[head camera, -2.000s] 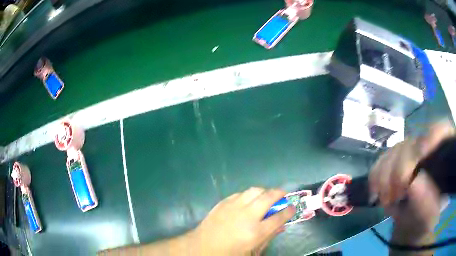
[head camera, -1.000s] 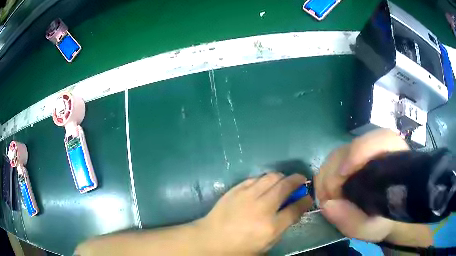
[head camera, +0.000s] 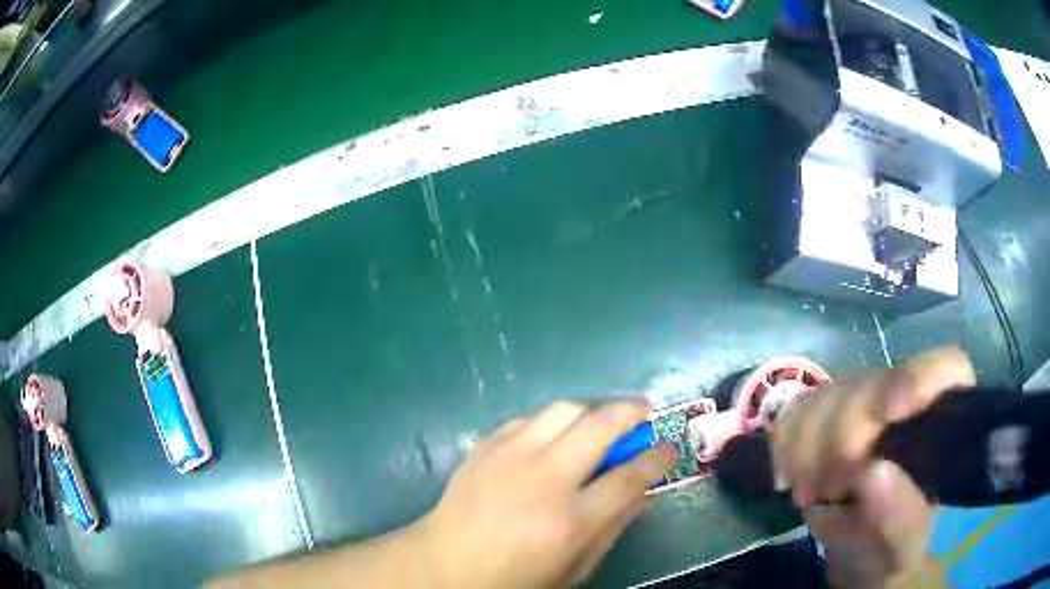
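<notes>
A pink handheld fan (head camera: 785, 385) lies open on the green bench near its front edge, its round head to the right. Its green circuit board (head camera: 682, 442) and part of its blue battery (head camera: 624, 449) show. My left hand (head camera: 547, 489) is on the fan's handle and holds it by the battery end. My right hand (head camera: 858, 443) is closed around the black electric screwdriver (head camera: 961, 449). The screwdriver's dark front end is beside the fan's neck and board. Its bit tip is too blurred to tell whether it touches a screw.
A white and dark screw feeder (head camera: 881, 236) stands at the right, a blue tray (head camera: 997, 98) behind it. Two open fans, one larger (head camera: 173, 408) and one smaller (head camera: 71, 481), lie at left. Beyond the white rail (head camera: 380, 155), the belt carries another fan (head camera: 156, 136).
My right hand and screwdriver have moved away from the fan head in the oldest frame to its neck and board. The board and head, largely hidden one second ago, show again. The view has shifted.
</notes>
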